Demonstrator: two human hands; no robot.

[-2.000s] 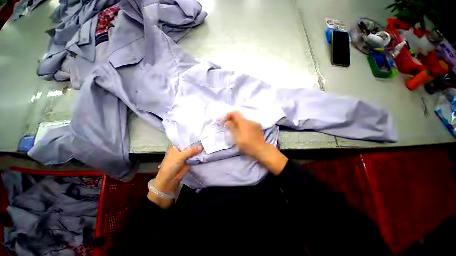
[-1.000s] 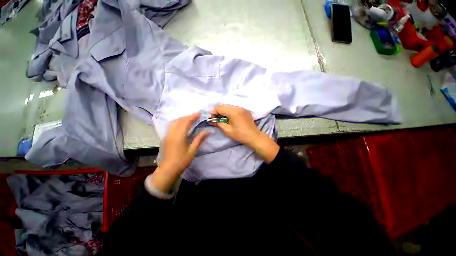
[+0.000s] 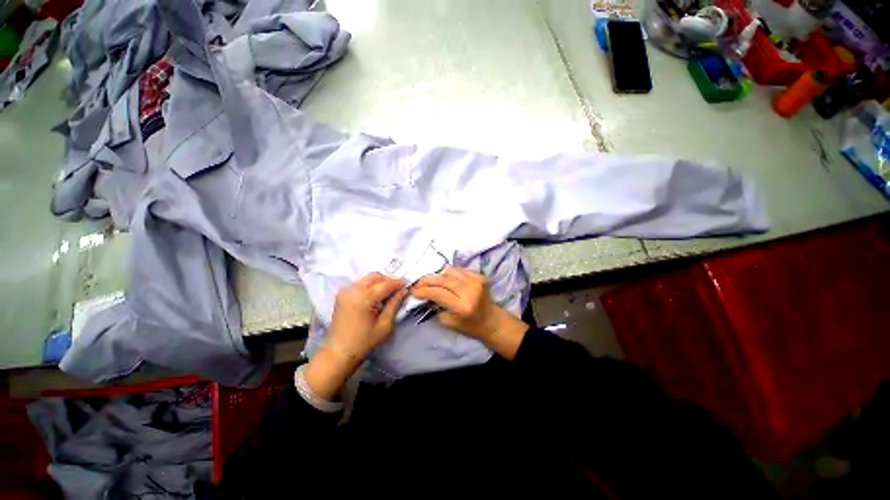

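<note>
A pale grey-lavender jacket lies on the table and hangs over its front edge, one sleeve stretched to the right. My left hand pinches the jacket cloth at the front, fingertips together. My right hand is close beside it, its fingertips almost touching the left ones at the same spot. The thread snips show as thin metal tips under my right fingers; their handle is hidden in the palm. Any thread between the fingertips is too fine to tell.
A pile of similar jackets lies at the far left. A red crate at lower left holds grey garments. A phone, green box and orange spool are at the far right. Red plastic stands below the table's right side.
My hands have come together at the fingertips on the cloth. The snips' tips have turned down towards me. The view has shifted, so the table items appear lower and further left.
</note>
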